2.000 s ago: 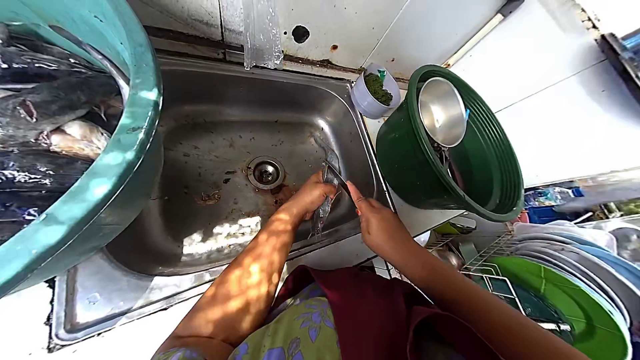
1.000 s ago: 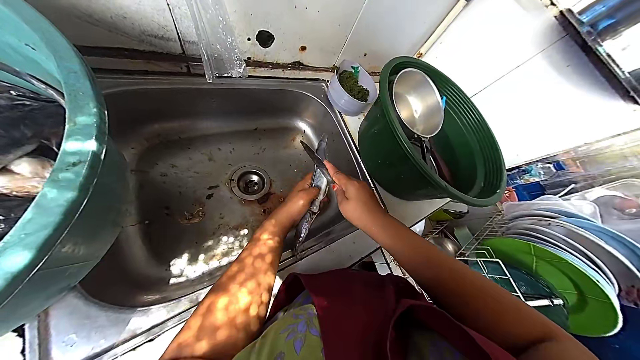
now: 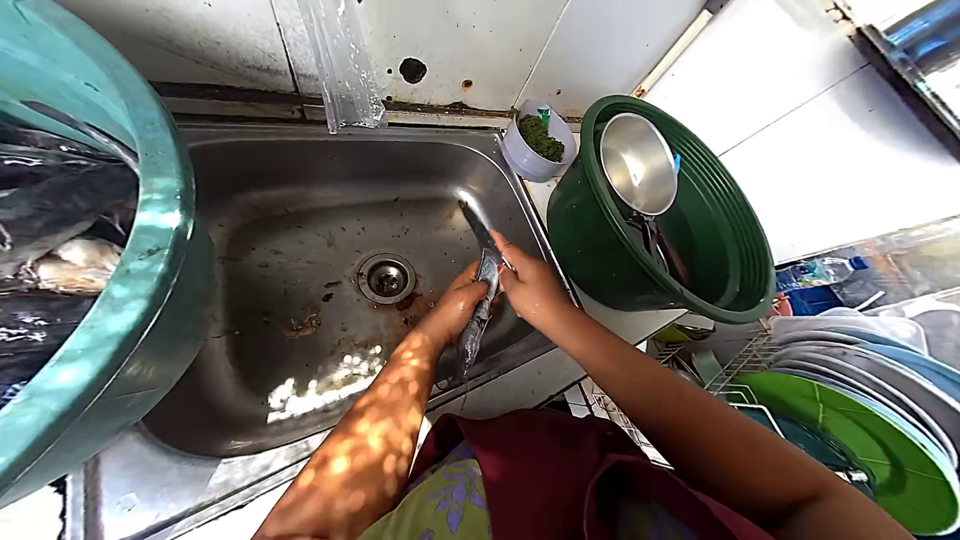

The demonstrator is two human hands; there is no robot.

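Over the right side of the stainless steel sink (image 3: 300,187), my left hand (image 3: 459,304) holds a slender grey fish (image 3: 480,307), its lower end hanging toward the sink's near rim. My right hand (image 3: 529,281) grips a knife (image 3: 477,221), whose dark blade points up and away to the left over the basin. The two hands are close together, and the knife lies against or just beside the fish's upper end; the exact contact is hidden by my fingers. Scraps and reddish stains lie around the drain (image 3: 386,278).
A teal tub (image 3: 169,202) holding larger dark fish (image 3: 60,202) stands at left. Right of the sink are a small white container (image 3: 536,161) with green matter, a green basin (image 3: 600,255) holding a metal ladle or pan (image 3: 639,163), and a rack of plates (image 3: 885,375).
The knife blade, raised across the fish one second ago, now points farther away over the basin. Both hands remain close together at the fish. The view has shifted.
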